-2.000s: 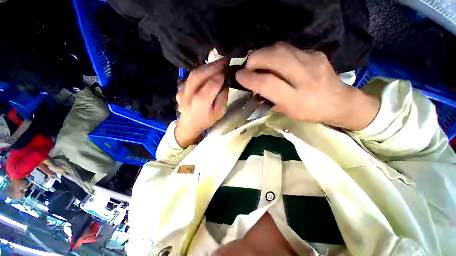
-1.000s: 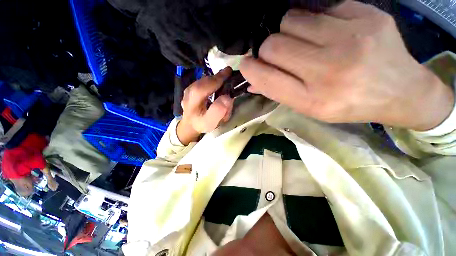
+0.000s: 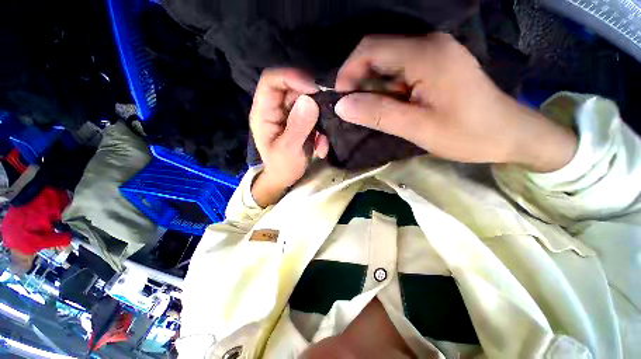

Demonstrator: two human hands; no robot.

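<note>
A black garment piece [image 3: 365, 144] is bunched in front of my chest, with more dark cloth above it. My left hand [image 3: 285, 123] pinches its edge between thumb and fingertips. My right hand [image 3: 436, 105] pinches the same edge just to the right, thumb below and curled fingers above. A small pale bit [image 3: 325, 89] shows at the edge between the fingertips. Something dark with a reddish patch shows inside the curled right fingers; I cannot tell if it is a tool.
Blue slatted crates [image 3: 179, 175] stand at the left with dark cloth. A grey ruler-marked strip [image 3: 611, 17] crosses the top right corner. A person in red [image 3: 35, 221] is at the far left, beside greenish cloth [image 3: 109, 186] and workshop equipment.
My right hand has moved down and back from its raised, nearer position to the cloth edge. My left fingertips have closed on the edge. The white patch between the hands is now mostly hidden.
</note>
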